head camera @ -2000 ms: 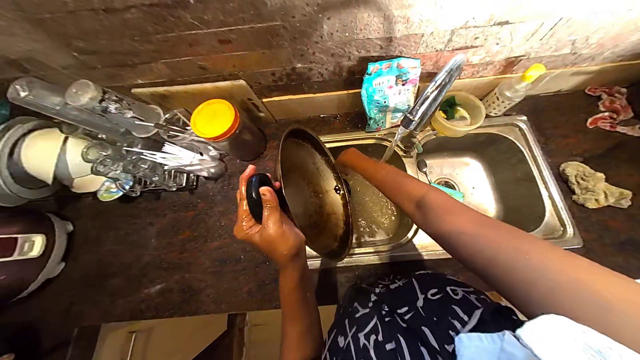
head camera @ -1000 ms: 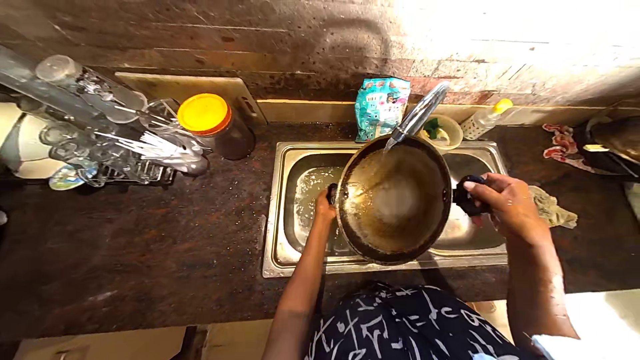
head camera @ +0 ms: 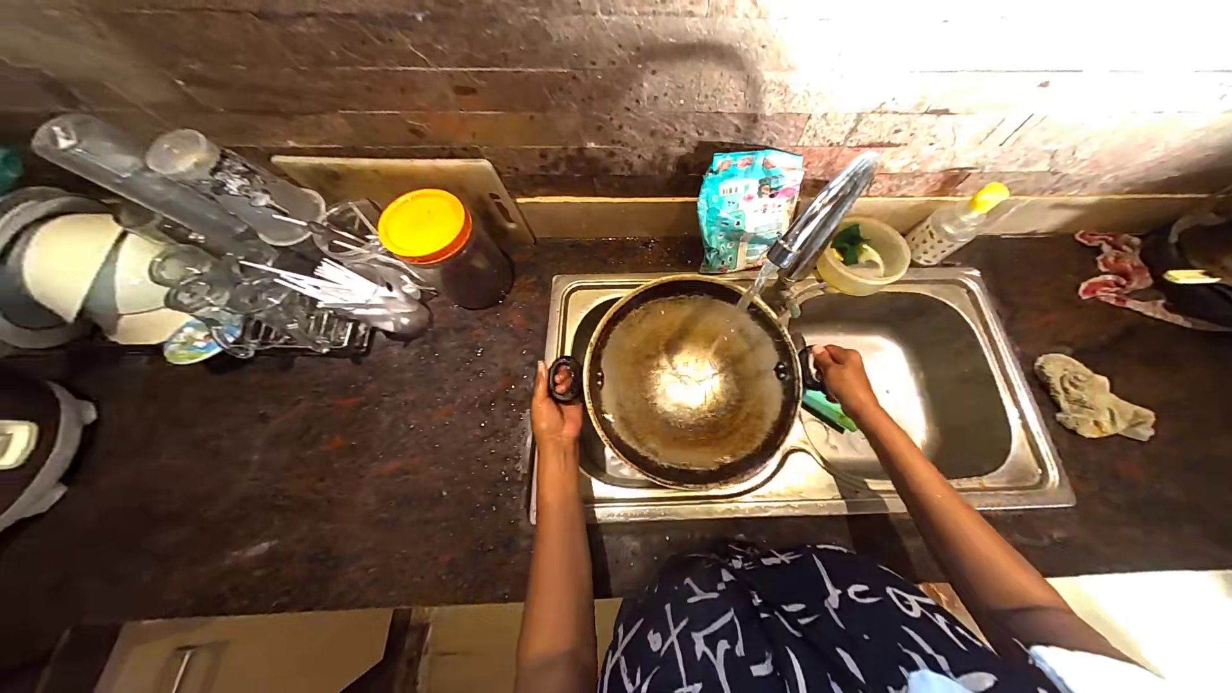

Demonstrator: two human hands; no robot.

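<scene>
A round metal wok point(head camera: 688, 385) with two black loop handles is held over the left basin of a steel double sink point(head camera: 1044, 491). My left hand point(head camera: 556, 409) grips its left handle, and my right hand point(head camera: 842, 377) grips the right one. Water runs from the chrome faucet point(head camera: 818, 221) into the wok, and water lies in its bottom. Beneath my right hand, a green item point(head camera: 828, 411) shows partly in the sink; the wok hides most of the left basin.
A yellow-lidded jar point(head camera: 433, 245), a dish rack point(head camera: 308, 332) with glasses and bowls, and a cutting board point(head camera: 404, 183) are on the left. Behind the sink stand a teal packet point(head camera: 749, 210), a plastic bowl point(head camera: 866, 255) and a bottle point(head camera: 953, 226). A cloth point(head camera: 1092, 397) lies right.
Two seconds ago the wok was tilted on its side, with only my left hand at its handle; my right hand was in the left basin. Since one second ago the wok has moved left over that basin.
</scene>
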